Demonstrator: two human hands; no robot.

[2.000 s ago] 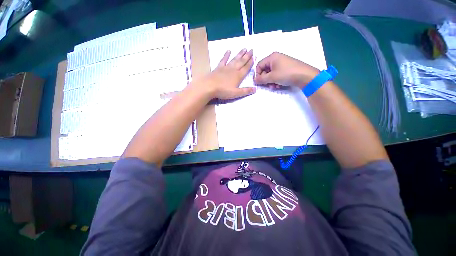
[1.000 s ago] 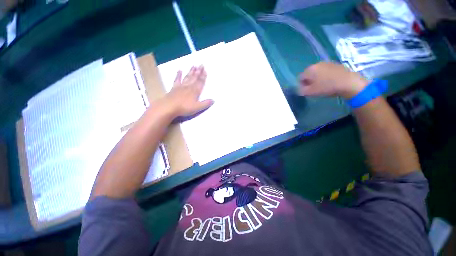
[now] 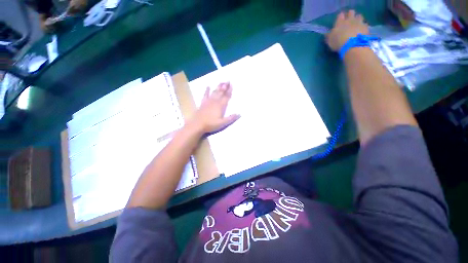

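Observation:
My left hand (image 3: pixel 214 112) lies palm down on the white sheets (image 3: pixel 272 113), thumb spread and fingers slightly apart. A narrow white strip (image 3: pixel 209 46) points away past the sheets' back edge; its near end is at or under that edge. My right hand (image 3: pixel 349 30), with a blue wrist band (image 3: pixel 358 45), is stretched out to the back right. Its fingers look spread over the bundle of thin grey wires (image 3: pixel 308 27). The underside of this hand is hidden, and the picture is blurred there.
Printed sheets (image 3: pixel 118 149) lie on brown cardboard (image 3: pixel 206 162) at left. A small cardboard box (image 3: pixel 31 177) stands far left. A clear bag of white strips (image 3: pixel 410 59) lies far right. A blue coiled cord (image 3: pixel 336 137) hangs by the front edge. A person's hands show at top left.
My right hand left the sheets, swung right, and is now farther back at the wire bundle. My left hand stays flat on the sheets. The camera view has turned and shifted.

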